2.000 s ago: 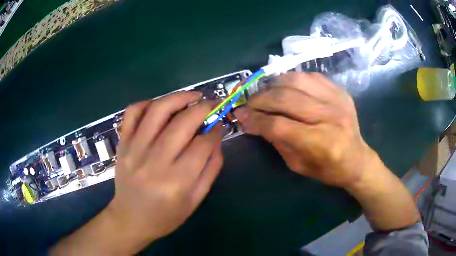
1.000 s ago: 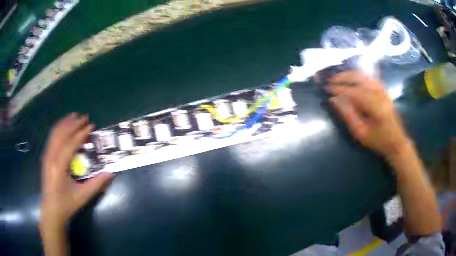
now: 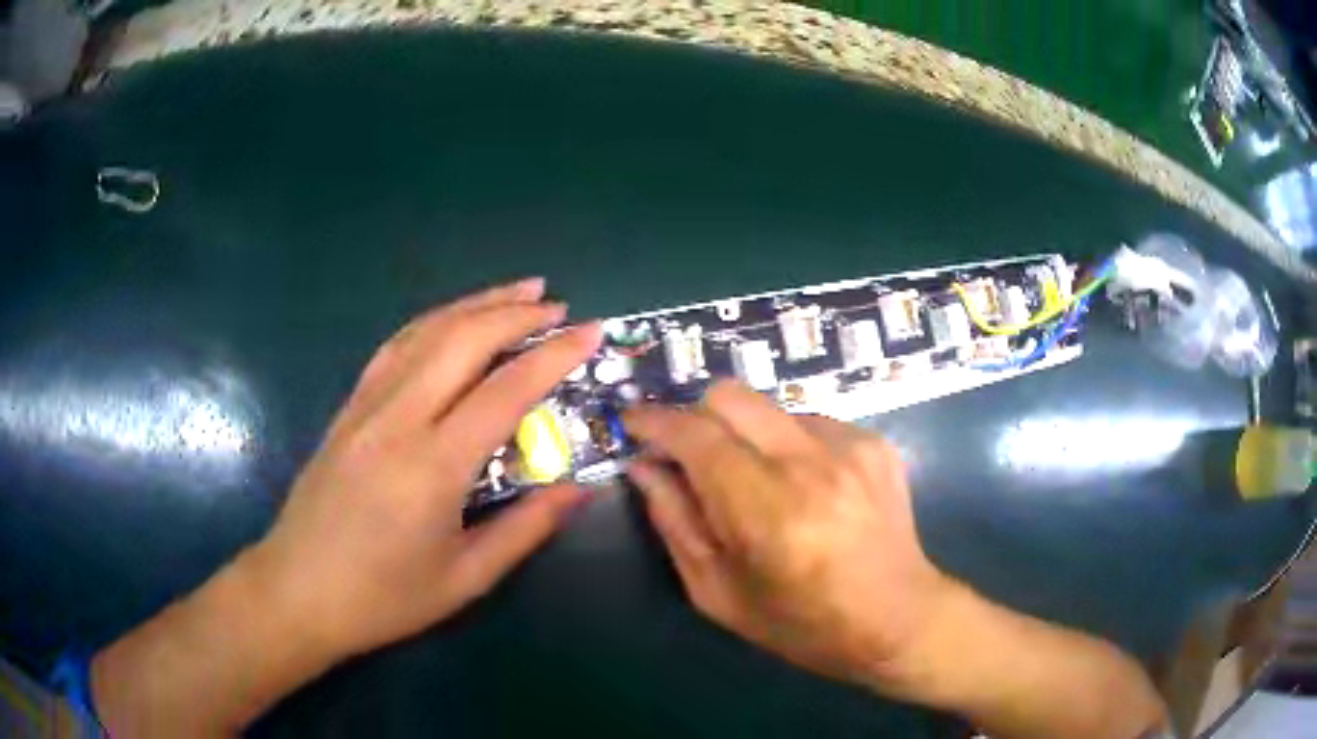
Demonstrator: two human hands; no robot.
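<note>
The power strip housing point(image 3: 924, 390) lies open side up across the bench, its board lined with white blocks. The yellow-topped part point(image 3: 545, 443) is at its left end. My left hand point(image 3: 419, 462) is bare and spans that end, fingers on the far edge and thumb on the near edge. My right hand point(image 3: 794, 527) is bare, its fingertips down at the board beside a small blue part point(image 3: 617, 429); whether they pinch anything is hidden. Blue and yellow-green lead wires point(image 3: 1033, 339) lie loose over the right end.
The bagged white power cord point(image 3: 1192, 303) lies beyond the right end. The squeeze bottle point(image 3: 1274, 462) is at the right edge. A thin white loop point(image 3: 127, 189) lies at the upper left. The speckled rail point(image 3: 809, 58) curves along the back, with the green conveyor point(image 3: 1054, 51) behind it.
My right hand has moved from near the cord to the yellow-part end. My left hand stays at that end. The view has turned, so the strip shows further right.
</note>
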